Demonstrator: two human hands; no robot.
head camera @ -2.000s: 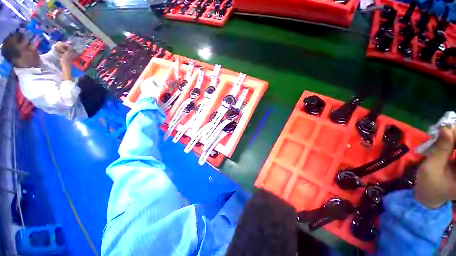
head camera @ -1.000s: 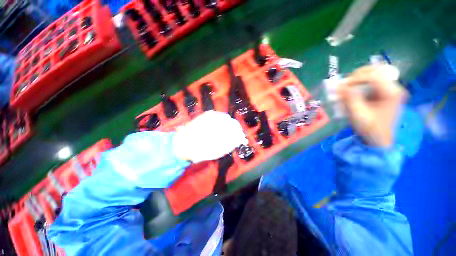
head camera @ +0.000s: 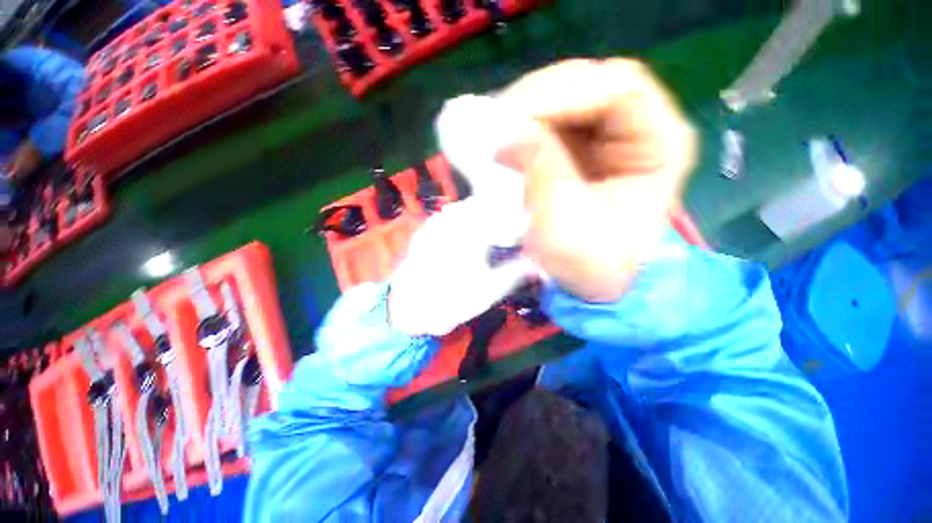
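My left hand (head camera: 450, 268), in a white glove, is raised over the red compartment tray (head camera: 358, 257). A small dark piece shows at its fingertips, perhaps part of a watch. My right hand (head camera: 603, 169), bare-looking and overexposed, is close beside it with the fingers curled together. A white blurred shape rises between the hands; I cannot tell if it is glove or strap. What the right fingers hold is hidden. Black-strap watches (head camera: 386, 194) lie in the tray pockets, partly covered by my hands.
A red tray (head camera: 268, 296) of light-strapped watches (head camera: 215, 332) is at left. Red trays (head camera: 184, 77) of dark watches stand at the back. A pale strip (head camera: 782, 56), a small white tag (head camera: 732, 153) and a white container (head camera: 807, 204) are at right. A person's blue sleeve (head camera: 51, 87) is upper left.
My right hand has moved left from the bench's right side to meet my left hand. Both are now raised together over the compartment tray. The view has shifted, showing more of the light-strapped watches.
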